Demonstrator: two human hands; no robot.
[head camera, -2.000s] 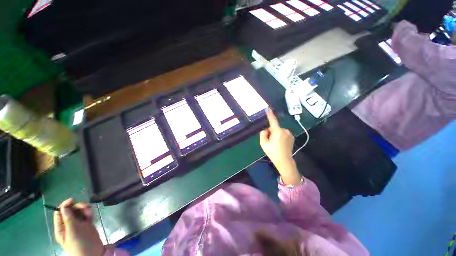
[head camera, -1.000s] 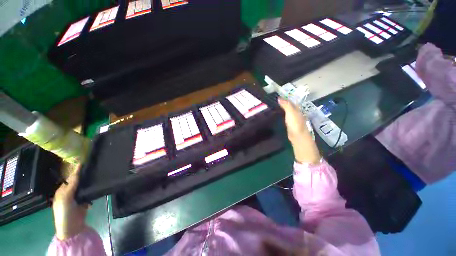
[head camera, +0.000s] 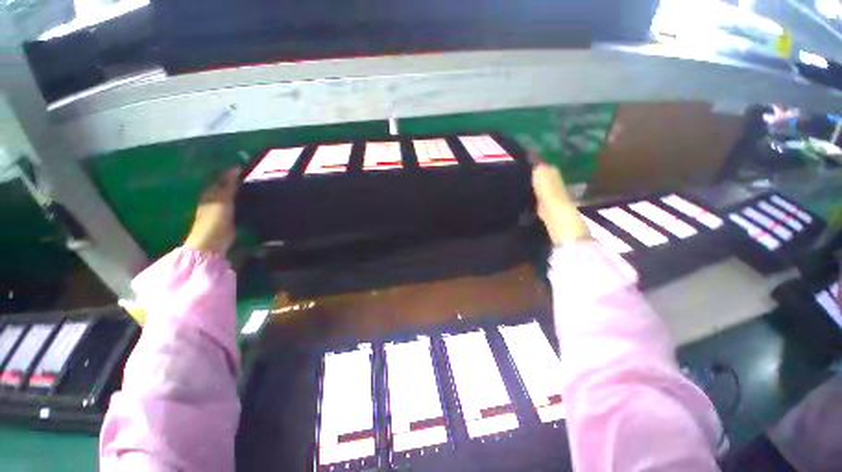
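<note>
A tall black tray stack (head camera: 388, 207) stands behind the front tray, with several lit phones (head camera: 383, 155) side by side on top. My left hand (head camera: 217, 210) holds the stack's left end near the top. My right hand (head camera: 554, 198) holds its right end; the fingers of both hands are partly hidden. In front, a black phone tray (head camera: 277, 392) holds lit phones (head camera: 415, 396) with white screens and red bars. My sleeves cover its sides, and the frame cuts its near edge.
A brown board (head camera: 415, 304) lies between stack and front tray. Side trays with lit phones stand left (head camera: 69, 406) and right (head camera: 683, 249). A grey post (head camera: 83, 212) slants at left. A pale metal beam (head camera: 369, 97) crosses above the stack. Part of a person's sleeve (head camera: 812, 429) shows at lower right.
Both hands have gone from the ends of the raised front tray to the ends of the rear stack. The view has tilted up. The front tray in view now lies down.
</note>
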